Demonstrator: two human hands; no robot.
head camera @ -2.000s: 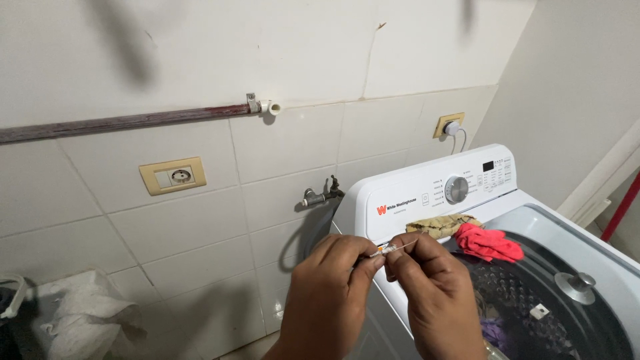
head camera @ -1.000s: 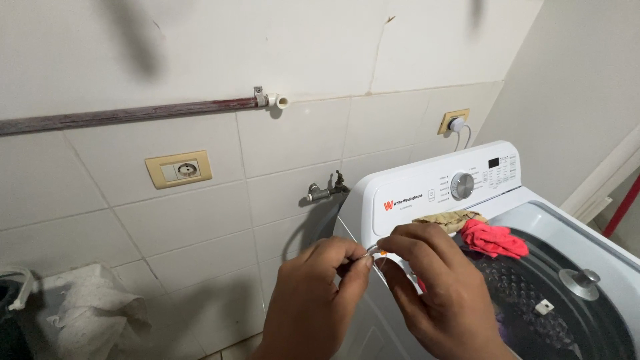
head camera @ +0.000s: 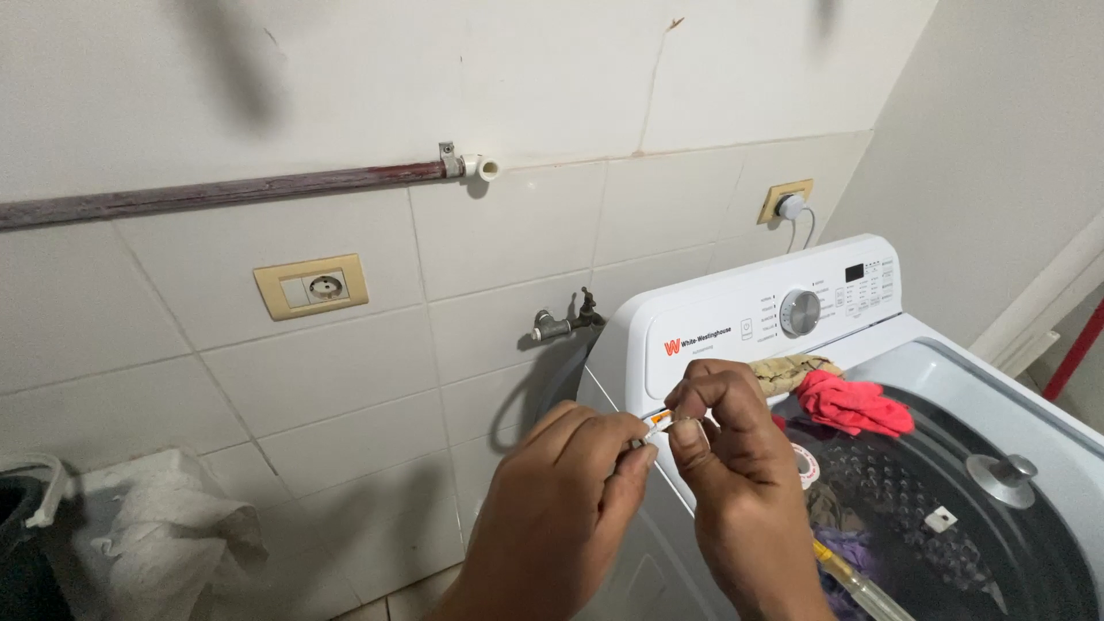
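My left hand pinches one end of a small, thin fitting with a whitish wrapped surface; what it is exactly cannot be told. Close against it, the thumb and fingers of my right hand grip the other end. Both hands are in front of the corner of a White-Westinghouse top-load washing machine. Beside my right hand a white tape spool shows partly. A screwdriver with a clear and yellow handle lies below it, over the machine's lid.
A red cloth and a beige cloth lie behind the lid. On the tiled wall are a metal tap, a pipe with an open white elbow, and a socket. A bucket and whitish cloth are lower left.
My right hand's fingers have shifted and curled around the small piece, while both hands stay close together. The tape spool and screwdriver handle now show beside my right hand.
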